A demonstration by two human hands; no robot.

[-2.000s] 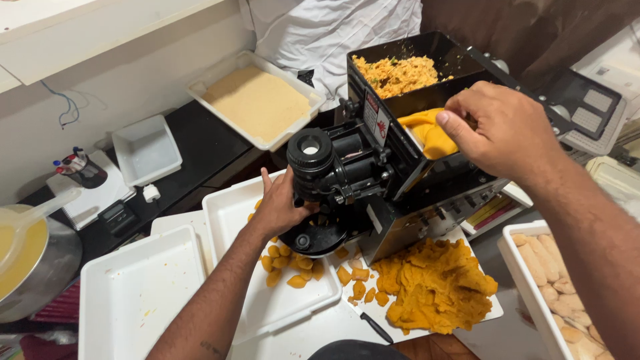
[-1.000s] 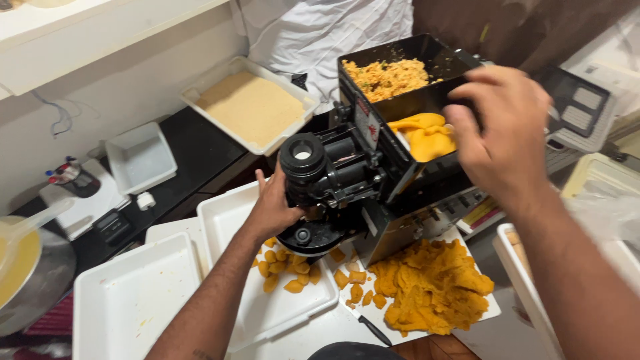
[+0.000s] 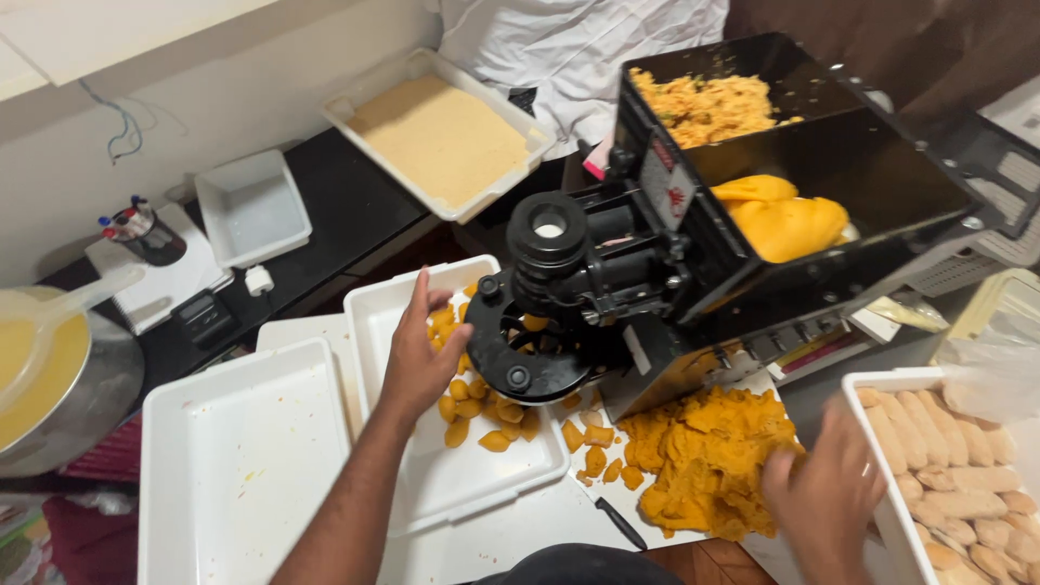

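Observation:
My left hand [image 3: 426, 353] is beside the round black cutter plate [image 3: 496, 337] of a food-forming machine, fingers apart and holding nothing. Under it, a white tray [image 3: 520, 479] holds several small orange dough pieces [image 3: 467, 406]. At the lower right my right hand [image 3: 829, 479], blurred, is at the right edge of a large mound of orange dough [image 3: 703, 459]; whether it grips any is unclear. In the machine's black hopper [image 3: 861, 162], one compartment has smooth orange dough [image 3: 788, 219], the other a crumbly shredded filling [image 3: 707, 106].
A black-handled knife [image 3: 620, 522] lies by dough scraps [image 3: 595, 461]. At right a white tray [image 3: 894, 504] holds pale breaded rolls. At left are another white tray [image 3: 244, 479] and a metal pot [image 3: 106, 398]. Behind stand a tray of crumbs [image 3: 443, 142] and a small white tub [image 3: 253, 210].
My right hand has moved from the hopper's dough compartment down to the dough mound. My left hand has shifted off the machine's forming head to a spot beside the cutter plate.

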